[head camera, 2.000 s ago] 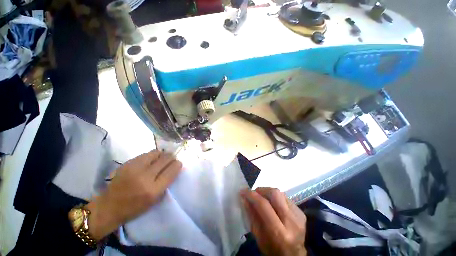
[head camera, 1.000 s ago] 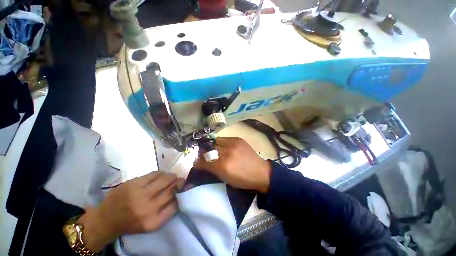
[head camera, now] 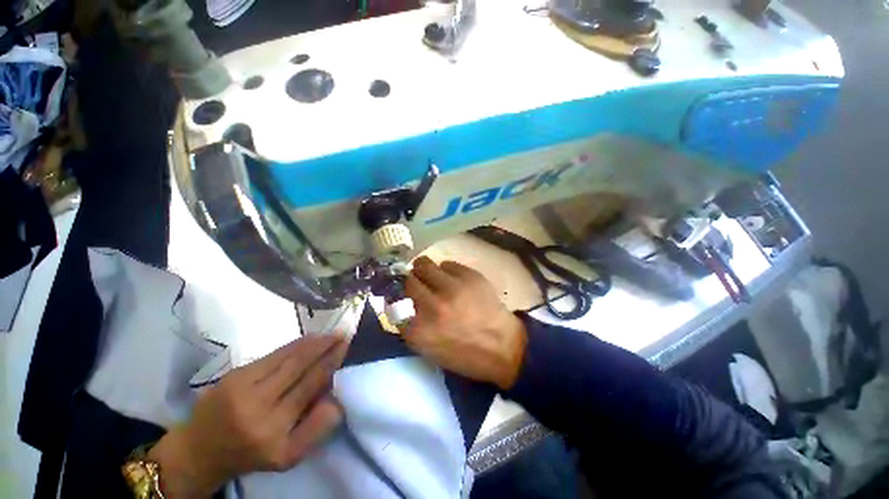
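Observation:
A garment panel [head camera: 400,414], pale grey with a black part showing near the needle, lies in front of the white and blue sewing machine [head camera: 468,146]. My left hand [head camera: 273,404], with a gold watch, lies on the panel left of the needle, fingers extended and close together. My right hand [head camera: 463,322] is just right of the presser foot [head camera: 375,283], fingers bent beside the white knob under the machine head. Its fingertips are partly hidden, and I cannot tell whether they hold anything. The needle is too small to make out.
Black shears [head camera: 556,278] lie under the machine arm. A red-handled tool [head camera: 723,273] lies at the right table end. Black and pale cut pieces [head camera: 146,326] lie at the left. Grey material [head camera: 809,336] hangs right of the table. A thread tension dial [head camera: 392,237] sticks out from the head.
My right hand has moved from the panel's right edge to beside the presser foot. Black fabric now shows near the needle. My left hand has shifted slightly down, its fingers straighter. The view has shifted.

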